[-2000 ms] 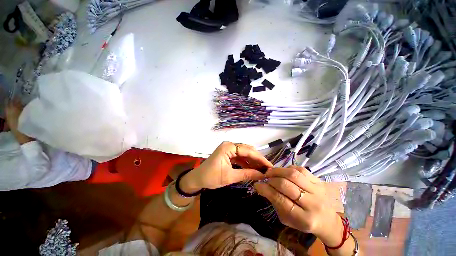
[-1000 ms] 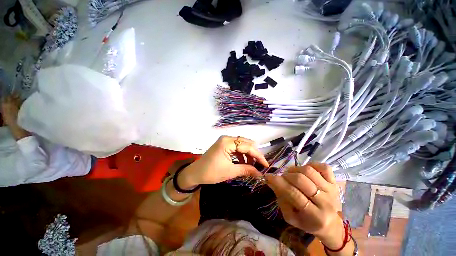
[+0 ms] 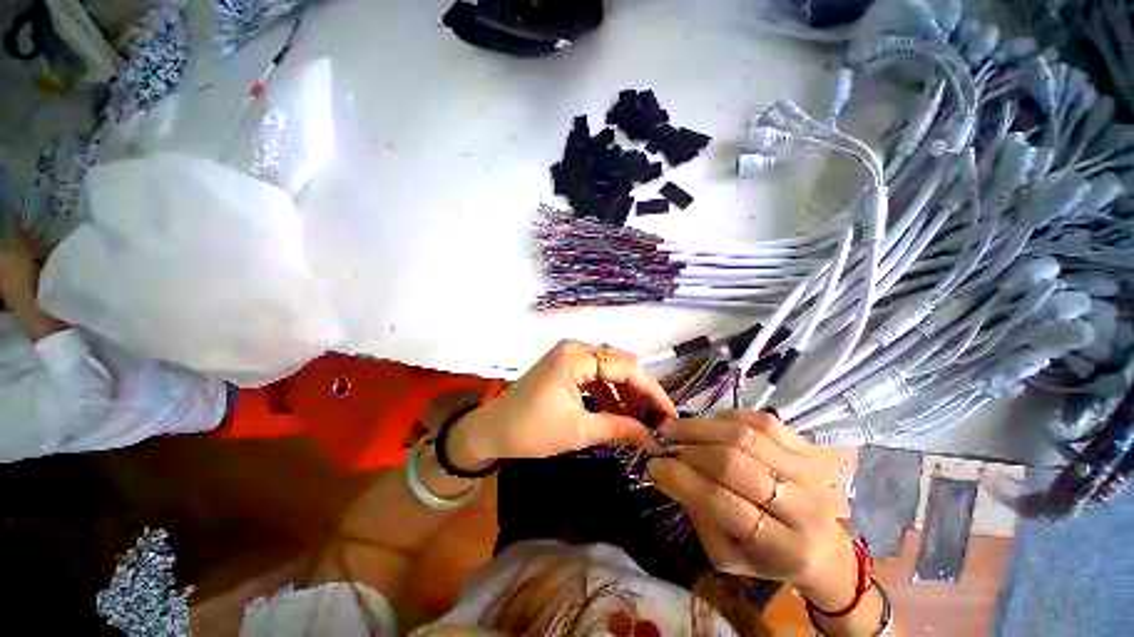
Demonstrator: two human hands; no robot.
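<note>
My left hand [image 3: 566, 404] and my right hand [image 3: 752, 492] meet fingertip to fingertip over my lap at the table's front edge. Both pinch fine wire ends; the exact piece between the fingertips is hidden. Thin coloured wire ends [image 3: 672, 513] hang over the dark lap below. Cables with black sleeves [image 3: 781, 365] lie just behind my right hand. Behind them is a row of white cables [image 3: 746, 271] with bare multicoloured wire ends [image 3: 603, 264] pointing left. A heap of small black sleeves [image 3: 603, 168] lies behind those wires.
A large pile of white cables with connectors [image 3: 1014, 249] fills the right. A black curved item [image 3: 522, 25] lies at the back. A white bag [image 3: 187, 268] is at left, above a red stool [image 3: 361, 411]. Another person's white sleeve [image 3: 100, 392] shows at far left.
My fingertips, slightly apart a second ago, are close together again, and my right hand has turned a little. The table view has shifted slightly.
</note>
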